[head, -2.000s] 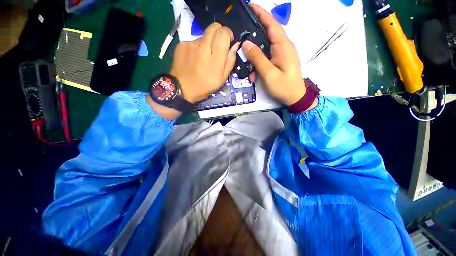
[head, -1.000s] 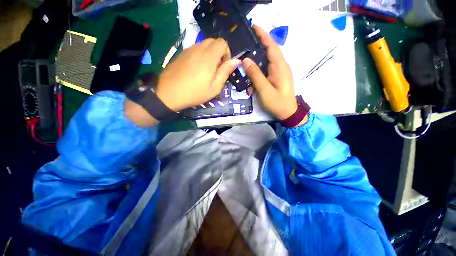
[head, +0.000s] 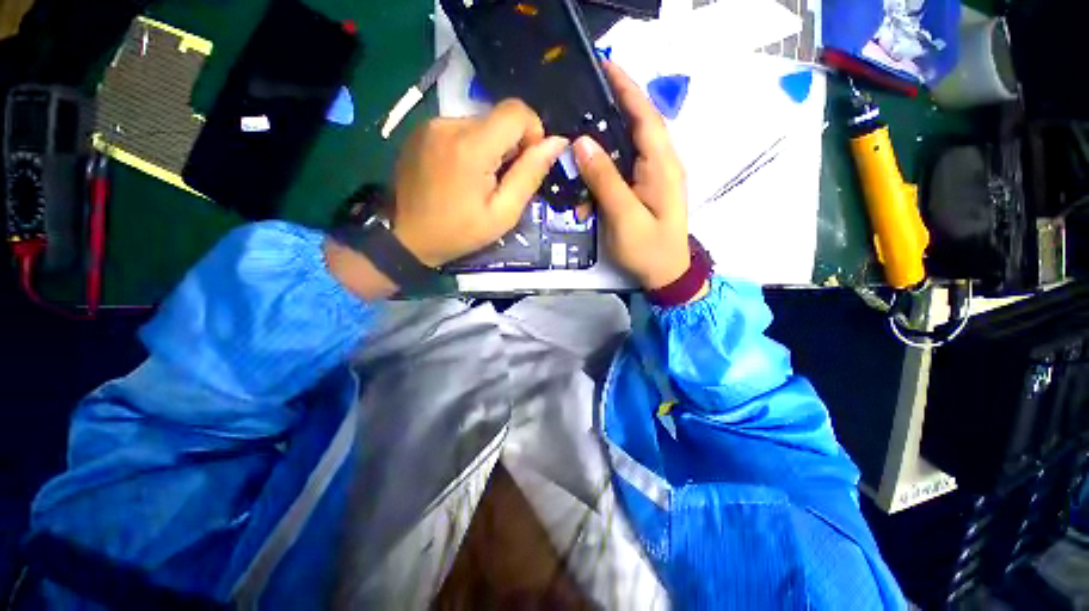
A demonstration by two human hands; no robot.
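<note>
The black phone rear inner cover, with small orange marks, is held tilted above the white paper. My right hand grips its lower right edge, thumb on its face near a pale square. My left hand is at its lower left edge, thumb and curled fingers close together at the cover; whether they pinch it or something small is hidden. The opened phone body lies flat below, partly covered by my left hand.
An assembled smartphone, a perforated plate and a multimeter lie left. Tweezers and blue opening picks lie on the paper. A yellow electric screwdriver and blue parts bin are right.
The view has shifted, so the bench items sit elsewhere in the picture. My left wrist has turned, hiding most of the watch face. Both hands stay at the cover.
</note>
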